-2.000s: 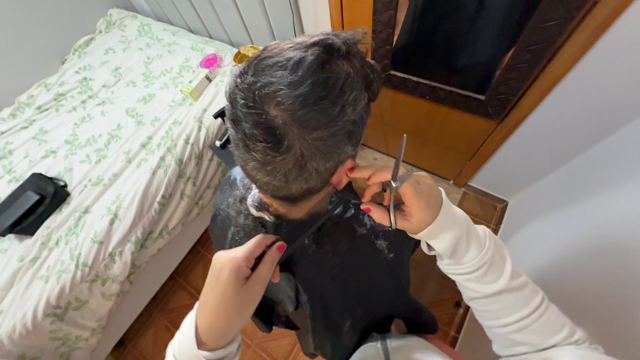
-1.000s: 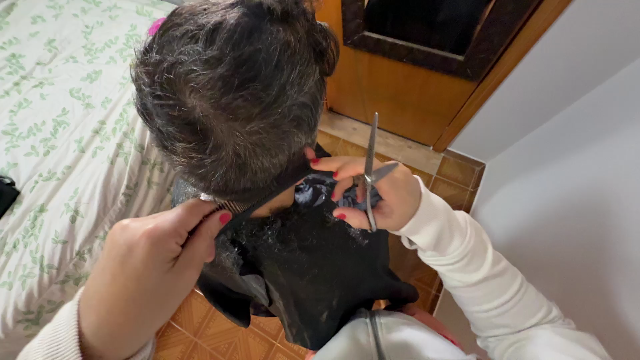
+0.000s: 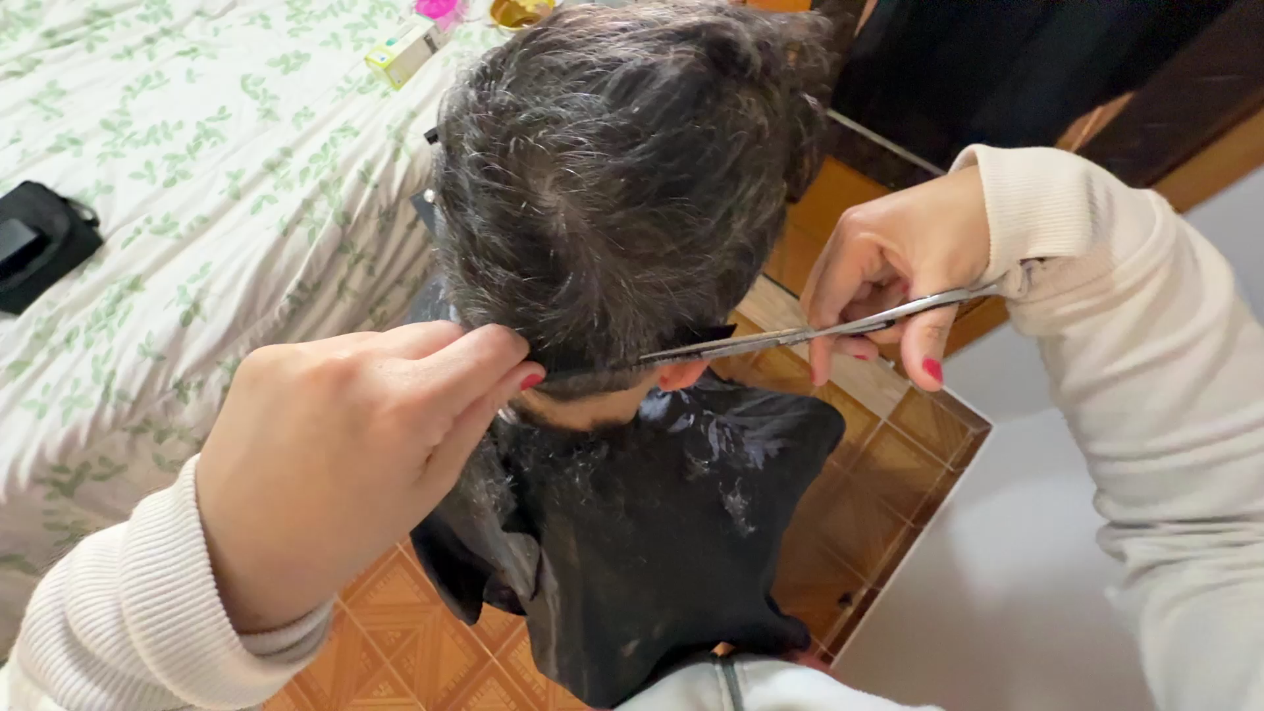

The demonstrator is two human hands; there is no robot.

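Note:
A seated person's head with short dark, greying hair (image 3: 602, 188) is in the middle, seen from behind. My left hand (image 3: 370, 444) pinches one end of a black comb (image 3: 578, 383), which lies across the hair at the nape. My right hand (image 3: 899, 267) has its fingers in the handles of metal hair scissors (image 3: 780, 339). Their blades lie nearly together and point left, with the tips at the hair along the comb, just above the person's right ear (image 3: 681, 374). A black cape (image 3: 662, 533) with cut hair on it covers the person's shoulders and back.
On the left is a bed with a leaf-patterned sheet (image 3: 197, 197), bearing a black pouch (image 3: 39, 247), a small box (image 3: 405, 54), a pink item (image 3: 437, 10) and a gold-coloured one (image 3: 520, 12). A white wall (image 3: 1037, 553) stands at right, above a tiled floor (image 3: 415, 632).
The scissors have swung from upright beside the ear to nearly level, with their blades at the hair by the comb. My right wrist has risen and turned.

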